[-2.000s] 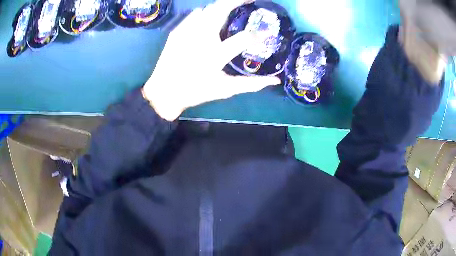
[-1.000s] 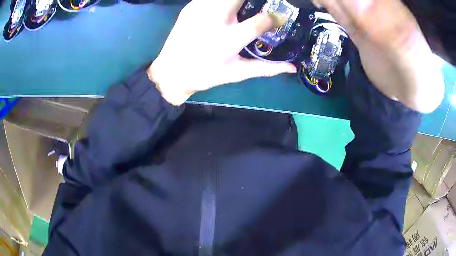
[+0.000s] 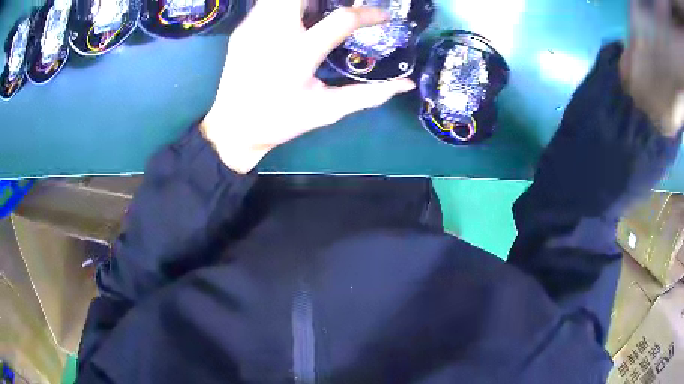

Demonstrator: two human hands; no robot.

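My left hand lies around the left and near sides of a black camera housing. Its thumb is at the near rim and a finger reaches over the silver-white circuit board inside. A second housing with a board and thin red and yellow lead wires lies just to the right, untouched. My right hand is blurred and cut off by the upper right edge; what its fingers do is hidden. No screwdriver can be made out.
Several more black housings with boards stand in a row at the upper left of the green mat. Brown cartons are below the bench edge at the left, and a printed carton is at the lower right.
My right hand has moved from over the right-hand housing out to the upper right edge, uncovering that housing. My left hand stays at the same housing. The camera view has shifted.
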